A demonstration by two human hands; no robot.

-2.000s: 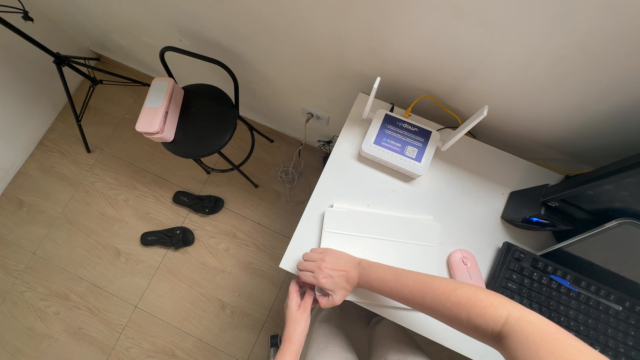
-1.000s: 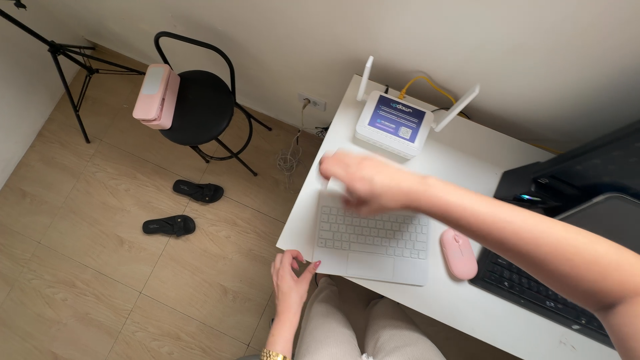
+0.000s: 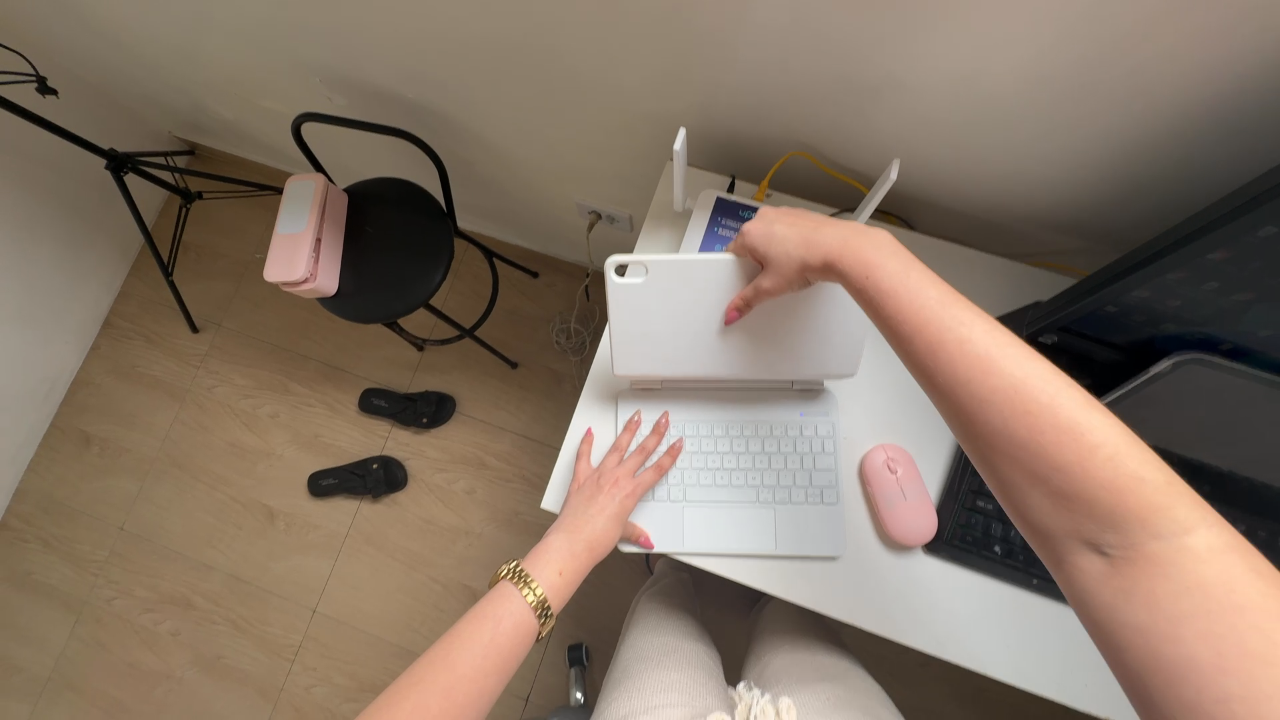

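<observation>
A white tablet keyboard case stands unfolded near the desk's left edge. Its upper panel (image 3: 680, 325), with an oval camera cutout at the top left corner, is tilted up above the white keyboard (image 3: 745, 465). My right hand (image 3: 790, 255) grips the panel's top edge, thumb on the near face and fingers behind it, partly hidden. Spread flat, my left hand (image 3: 615, 485) rests on the keyboard's left side, thumb by its front edge. A pink mouse (image 3: 899, 496) lies to the right of the keyboard.
Behind the panel is a white router (image 3: 700, 225) with two antennas and a yellow cable (image 3: 800, 160). A black keyboard (image 3: 1000, 530) and monitor (image 3: 1180, 260) stand at the right. A black chair (image 3: 395, 250) bearing a pink case (image 3: 305, 235), sandals (image 3: 408, 408) and a tripod (image 3: 125, 165) are at the left.
The case was closed two seconds ago, then its keyboard came into view. My left hand has moved from the desk's front edge onto the keyboard. The upper panel now stands raised in my right hand.
</observation>
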